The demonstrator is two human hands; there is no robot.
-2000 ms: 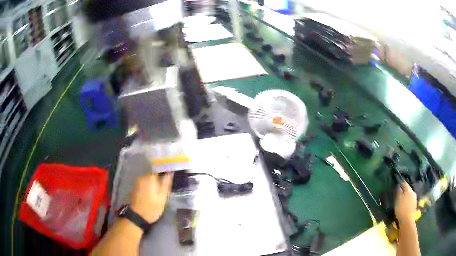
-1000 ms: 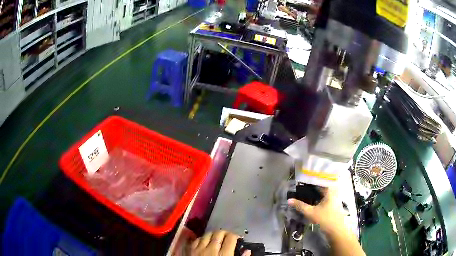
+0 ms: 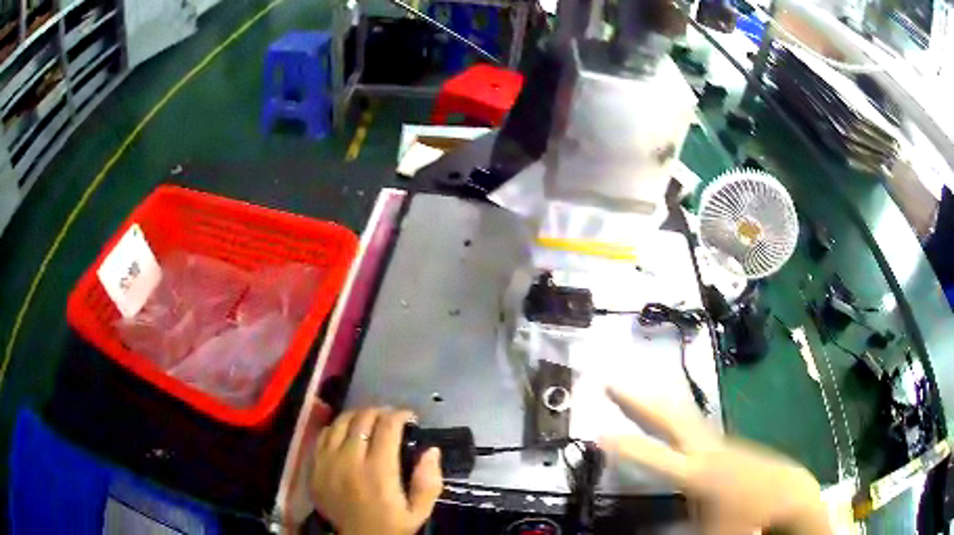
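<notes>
My left hand (image 3: 368, 472) holds a black power adapter (image 3: 444, 450) at the front left of the silver base plate (image 3: 418, 313). Its cable runs right to a bundle near the front edge. A second adapter (image 3: 562, 303) lies in the pale fixture, below the large metal horn (image 3: 617, 146) with the yellow band (image 3: 586, 249). Its cable runs to the right. My right hand (image 3: 722, 470) is blurred, fingers apart and empty, at the plate's front right. A dark clamp bar with a ring (image 3: 554, 398) lies between the fixture and the front edge.
A red basket (image 3: 209, 303) with clear bags is at left. A small white fan (image 3: 747, 224) is right of the plate, beside the green belt (image 3: 774, 387) with scattered adapters. A yellow-black bar (image 3: 912, 472) is at far right. A red button (image 3: 534, 528) shows at the front edge.
My right hand has let go of the adapter at the fixture and moved back toward the front right. My left hand still holds its adapter. The view has swung from the belt to the plate.
</notes>
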